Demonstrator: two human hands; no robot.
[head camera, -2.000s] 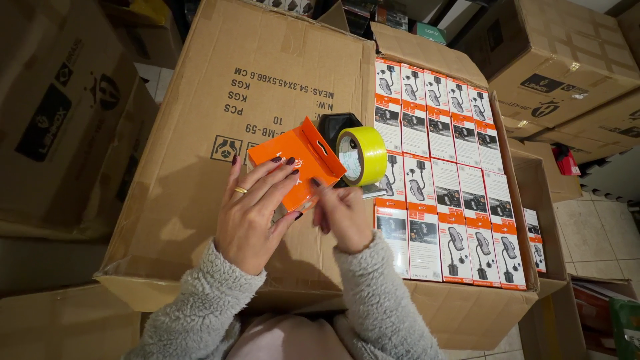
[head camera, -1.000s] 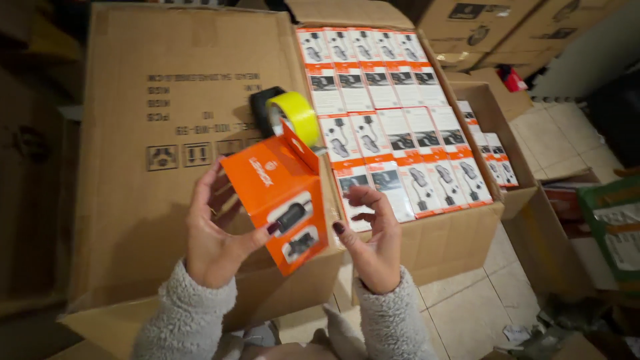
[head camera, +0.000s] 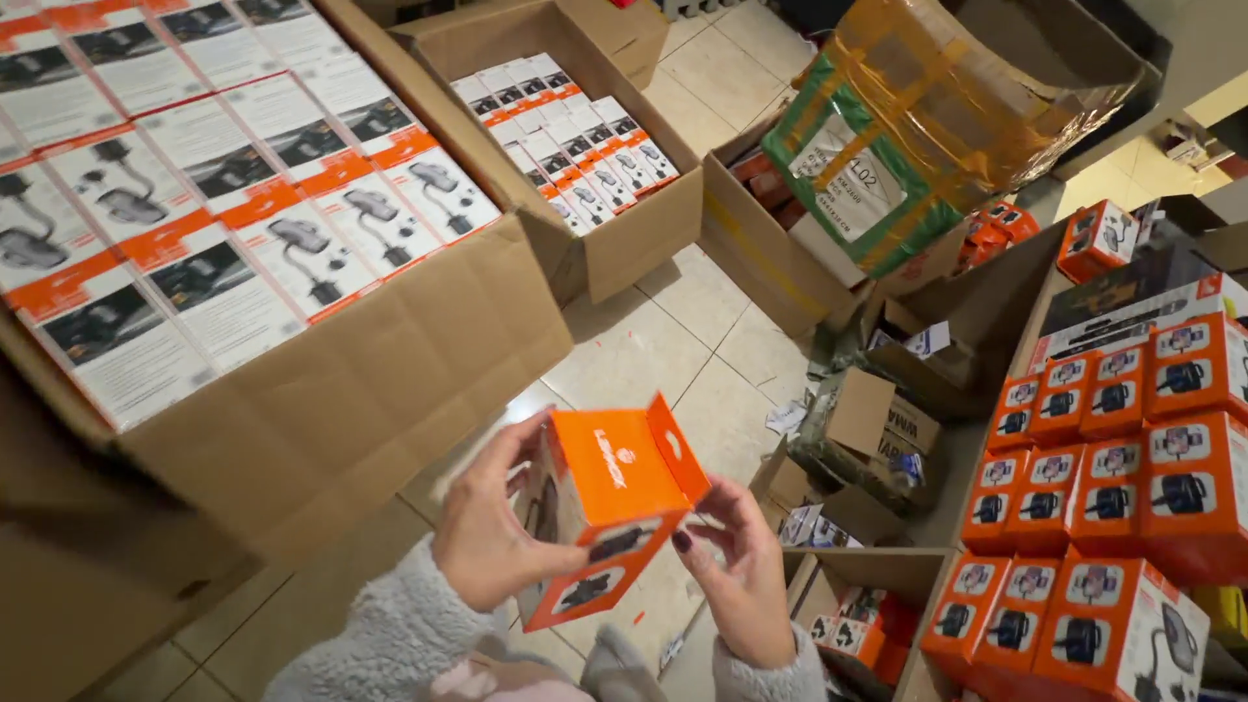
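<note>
An orange retail box (head camera: 619, 473) with a hanging tab and product pictures on its sides is held over the tiled floor, tilted, low in the middle of the head view. My left hand (head camera: 502, 522) grips it around its left side, thumb on the front face. At its right edge, my right hand (head camera: 731, 575) has its fingers by the tab, the thumb apart; whether those fingertips press on the box is hard to tell. To the upper left, packed white and orange boxes (head camera: 263, 195) fill a large carton (head camera: 361, 390).
A second carton (head camera: 648, 229) holds more white and orange boxes. Beyond it, a taped bundle (head camera: 877, 146) leans in another carton. Stacked orange boxes (head camera: 1092, 487) line the right side. Small opened cartons (head camera: 858, 424) and paper scraps lie on the floor (head camera: 673, 341) between.
The view has swung far to the right. The orange box, flatter two seconds ago over the large carton, now stands opened out in my hands above the floor.
</note>
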